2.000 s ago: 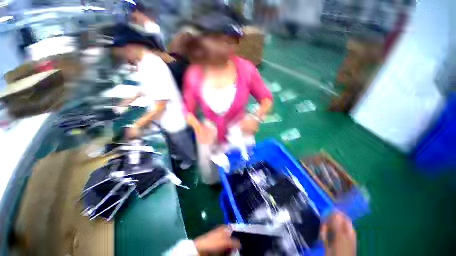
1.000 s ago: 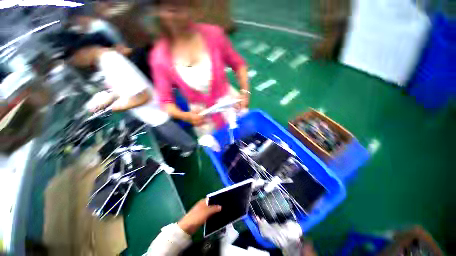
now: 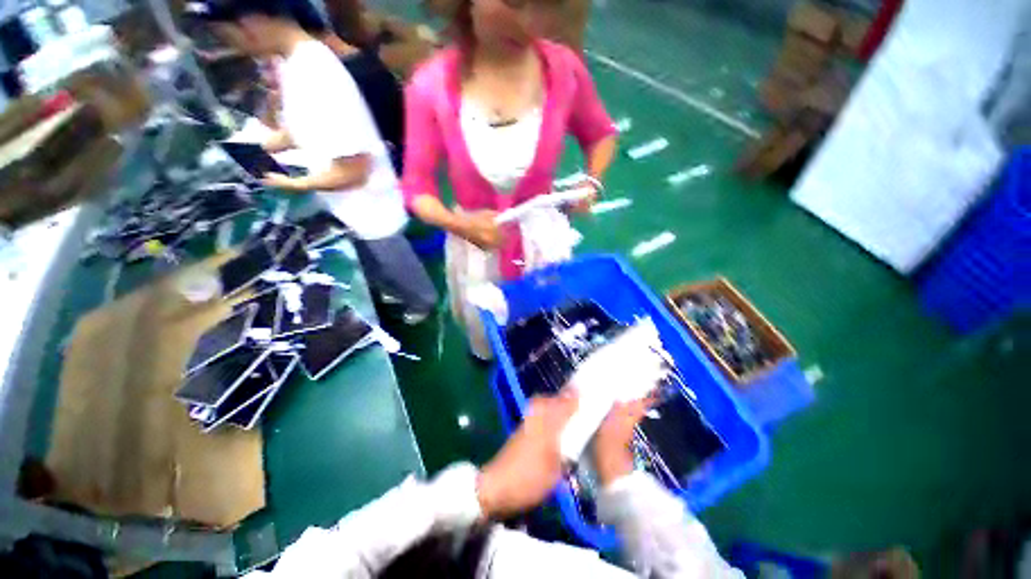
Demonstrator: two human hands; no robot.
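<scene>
My left hand [image 3: 531,458] and my right hand [image 3: 618,435] are close together over the near part of the blue crate [image 3: 735,458]. Between them is a blurred white mass [image 3: 614,379], with a straight edge near my left hand and a cloth-like upper part. It looks like a small panel in my left hand with the white cloth in my right, but the panel's dark face is hidden. Black solar panels [image 3: 686,435] with pale wires lie in the crate.
Panels [image 3: 234,379] with white wires overlap on the green bench [image 3: 339,481] and brown cardboard [image 3: 136,418] at left. A person in pink [image 3: 497,147] stands beyond the crate. A box of small parts [image 3: 735,334] is right of it. Another person in white [image 3: 334,124] holds a panel.
My left hand has moved right and my hands have come together over the crate. The panel's black face, seen earlier, no longer shows. The person in white has lifted a dark panel.
</scene>
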